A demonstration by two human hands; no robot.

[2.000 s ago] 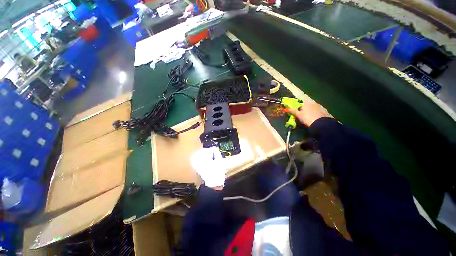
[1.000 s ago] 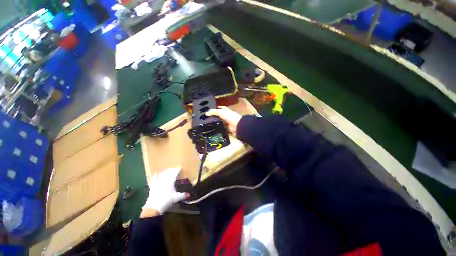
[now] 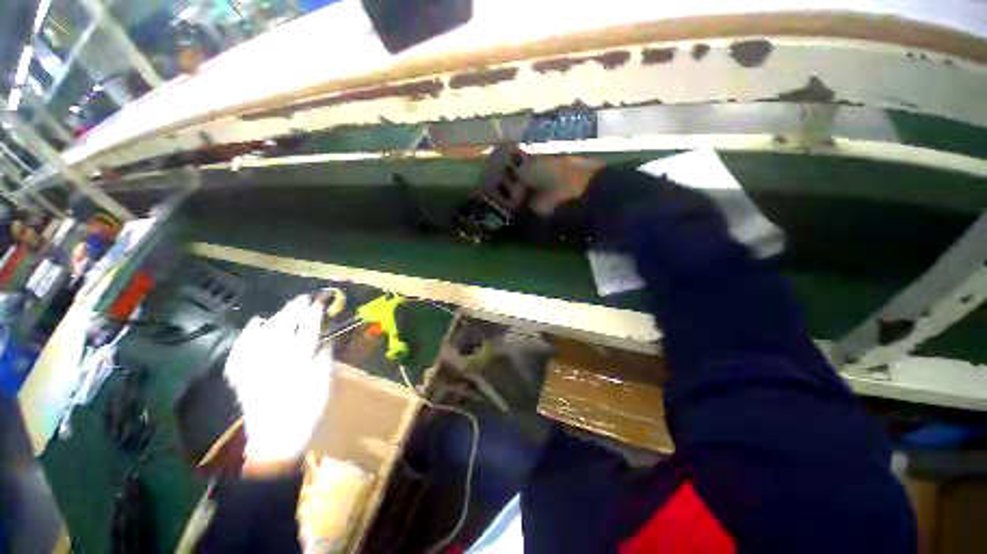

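My bare right hand (image 3: 561,179) holds a black power strip (image 3: 504,186) over the dark green conveyor. The strip is tilted, with round outlets near the hand and its open end toward me; a dark cord lies beside it. My white-gloved left hand (image 3: 279,373) is over the bench, overexposed and blurred, beside the dark parts box (image 3: 204,406). Its fingers cannot be made out clearly. The yellow-green soldering gun (image 3: 383,321) lies near the bench edge, its nose toward the left hand.
The cardboard pad (image 3: 368,406) is below the left hand. Black cords (image 3: 130,411) and another strip (image 3: 213,289) lie at the left. A pale cord (image 3: 472,433) hangs from the gun. A white sheet (image 3: 709,200) lies on the conveyor (image 3: 314,211) by my right arm.
The view has swung right. My right hand has carried the power strip off the cardboard pad to the conveyor. My left hand has moved from the pad's near edge up beside the parts box.
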